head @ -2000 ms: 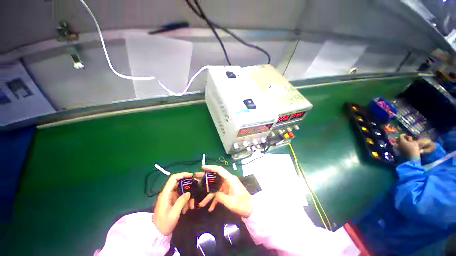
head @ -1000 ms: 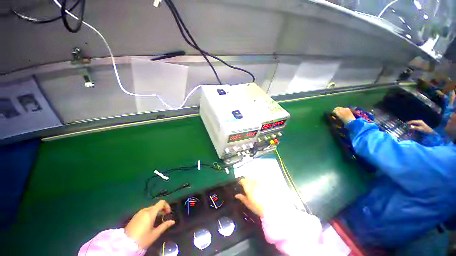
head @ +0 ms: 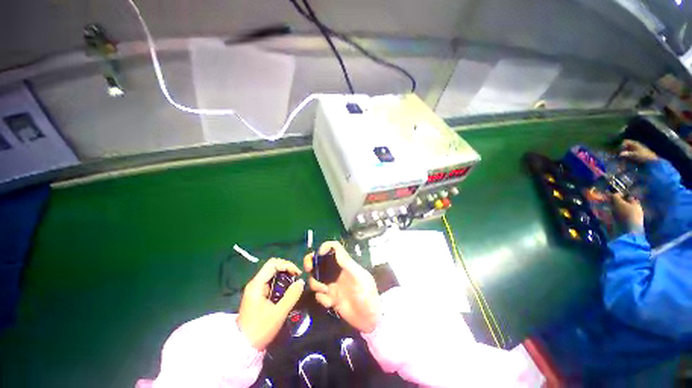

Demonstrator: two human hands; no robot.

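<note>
My left hand (head: 267, 301) holds a small dark watch unit (head: 281, 286) with a lit screen showing white and purplish marks. My right hand (head: 347, 292) holds a second dark unit (head: 327, 267) upright between thumb and fingers; its screen is mostly dark with a blue edge. Both hands are above the black tray (head: 334, 371), close together but apart. In the tray, units with pale shiny circles (head: 312, 370) show, and one with a small red mark (head: 300, 322) lies below my hands. My sleeves hide part of the tray.
Two bench power supplies (head: 391, 163) with red digits stand behind. Test leads with white tags (head: 245, 253) lie behind the tray. A white paper sheet (head: 425, 265) and yellow wire (head: 474, 288) lie to the right. A person in blue sleeves (head: 645, 280) works by another black tray (head: 563, 201).
My hands were apart at the tray, the left on a unit and the right at its far right corner. Now they are together above it, each holding a unit. The view has shifted.
</note>
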